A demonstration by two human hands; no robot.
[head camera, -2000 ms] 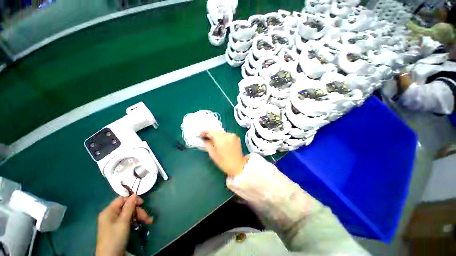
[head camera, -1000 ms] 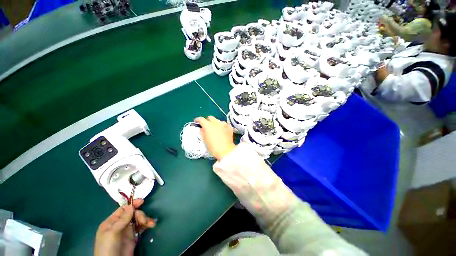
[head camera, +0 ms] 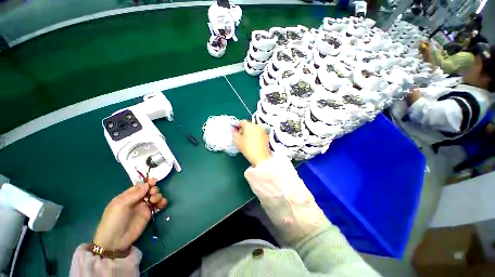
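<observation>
A white camera body (head camera: 142, 142) lies on the green bench mat, its dark lens panel (head camera: 122, 125) at the upper left and its round opening toward me. My left hand (head camera: 130, 208) pinches the red and dark wire harness (head camera: 147, 196) just below the opening; a dark lead hangs beneath it. My right hand (head camera: 251, 142) is at the right edge of a loose coil of thin white strands (head camera: 217, 133), fingertips together on it. Whether it grips a strand is too small to tell. A short black plug (head camera: 192, 139) lies left of the coil.
Stacked white housings with electronics (head camera: 290, 127) stand at the right, beside a blue bin (head camera: 369, 184). Another camera body (head camera: 223, 24) is on the green conveyor (head camera: 108, 65). White bodies (head camera: 32, 205) lie at the left edge. A person in white sleeves (head camera: 442, 108) is at the right.
My right hand stays at the coil and has shifted slightly over its right side. My left hand still pinches the wires. The view has shifted, and the left wrist now shows.
</observation>
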